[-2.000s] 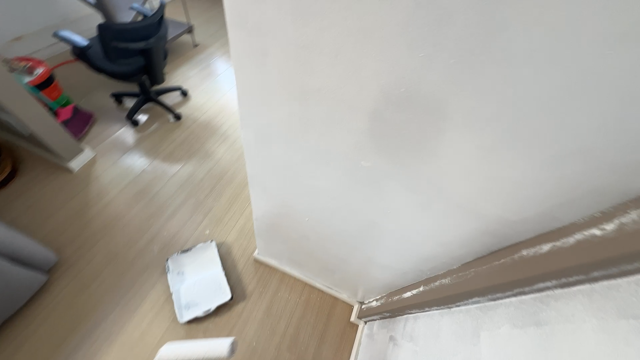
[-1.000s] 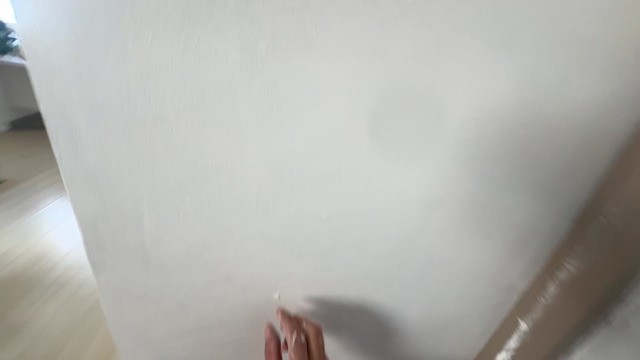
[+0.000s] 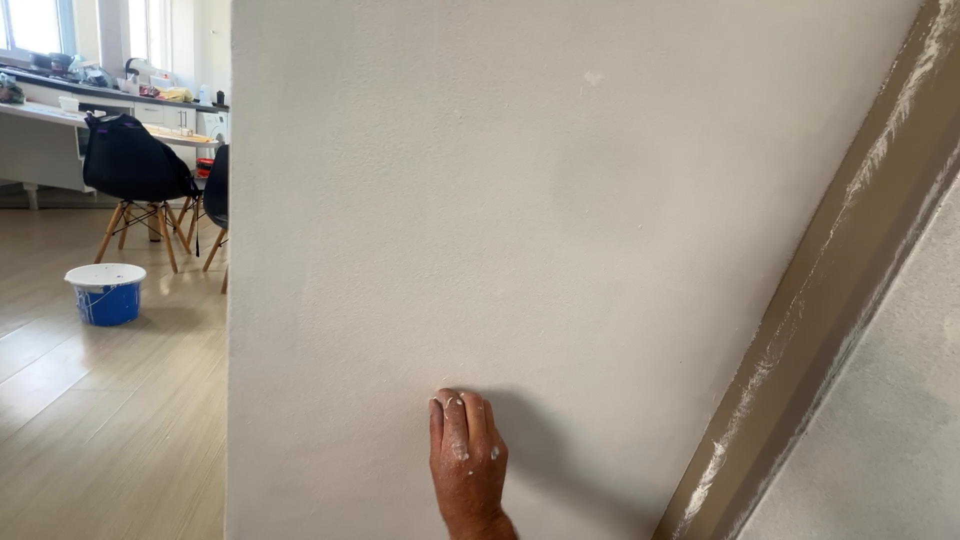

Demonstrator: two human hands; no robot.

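Observation:
My right hand (image 3: 469,457) is at the lower middle of the head view, its back toward me and spotted with white paint. Its bent fingers are close together, with the tips at the off-white wall (image 3: 487,225). Whether anything small is between the fingertips is hidden. A shadow falls on the wall to the right of the hand. Small bumps and a paler patch (image 3: 593,78) mark the wall surface. My left hand is out of view.
A brown trim board (image 3: 810,285) with white paint smears slants along the right. Left of the wall edge, a blue paint bucket (image 3: 109,300) stands on the wood floor (image 3: 112,420). Behind it are a dark chair (image 3: 135,161) and a kitchen counter (image 3: 45,112).
The view has swung up from the floor and paint tray to the wall. My right hand, out of view two seconds ago, is now at the wall with its fingers bent.

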